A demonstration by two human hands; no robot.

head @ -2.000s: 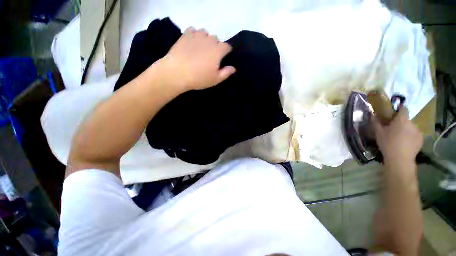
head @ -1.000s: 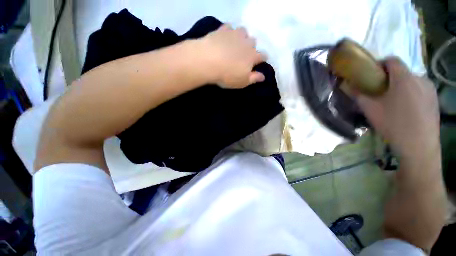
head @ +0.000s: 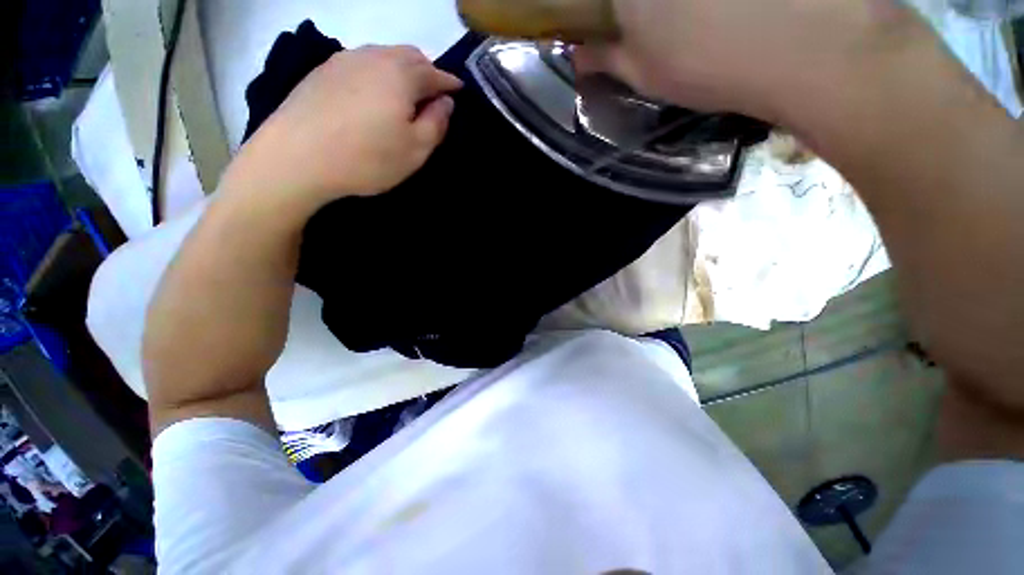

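The black skirt (head: 449, 247) lies spread over the white padded pressing board (head: 135, 286). My left hand (head: 376, 118) is on the skirt's upper part, fingers curled at the cloth; whether it pinches the fabric cannot be told. My right hand (head: 719, 51) grips the wooden handle of the steam iron (head: 606, 124). The iron lies over the right part of the skirt, its pointed end toward my left hand. The handle is cut off by the top edge of the picture.
A stained white cloth (head: 775, 247) lies at the right end of the board. A grey strip (head: 140, 79) with a black cable crosses the upper left. A blue-edged bin (head: 67, 270) stands at the left. A round black object (head: 839, 500) is on the floor at the lower right.
The iron has moved left in my right hand, from the white cloth onto the skirt. My left hand has moved back left along the skirt.
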